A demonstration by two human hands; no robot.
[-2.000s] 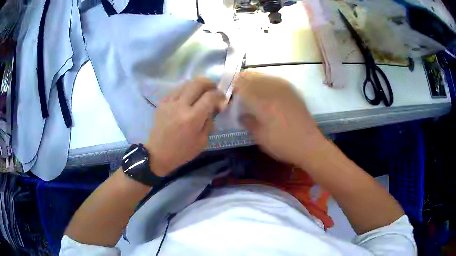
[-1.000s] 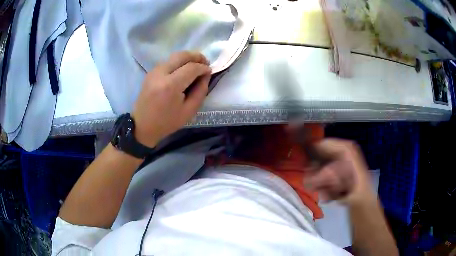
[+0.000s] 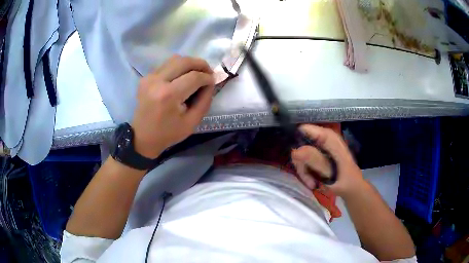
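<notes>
A pale grey-blue fabric panel lies on the white table, with a pale pink binding strip along its curved right edge. My left hand pinches the lower end of this edge near the table's front. My right hand has its fingers at the ring handles of the black scissors, over the table's front edge. The slightly blurred blades point up and left toward the bound edge. A small dark piece shows at the edge beside my left fingertips; whether it is a blade tip is unclear.
Stacked panels with dark bands hang over the table's front left. Pink spare strips lie right of the panel. A grey ruler runs along the front edge. An orange cloth is at the lap. Blue crates stand under the table.
My right hand has left the fabric, where it was two seconds ago, and now holds the scissors that lay at the right. Their blades have swung toward the bound edge. My left hand stays on the panel.
</notes>
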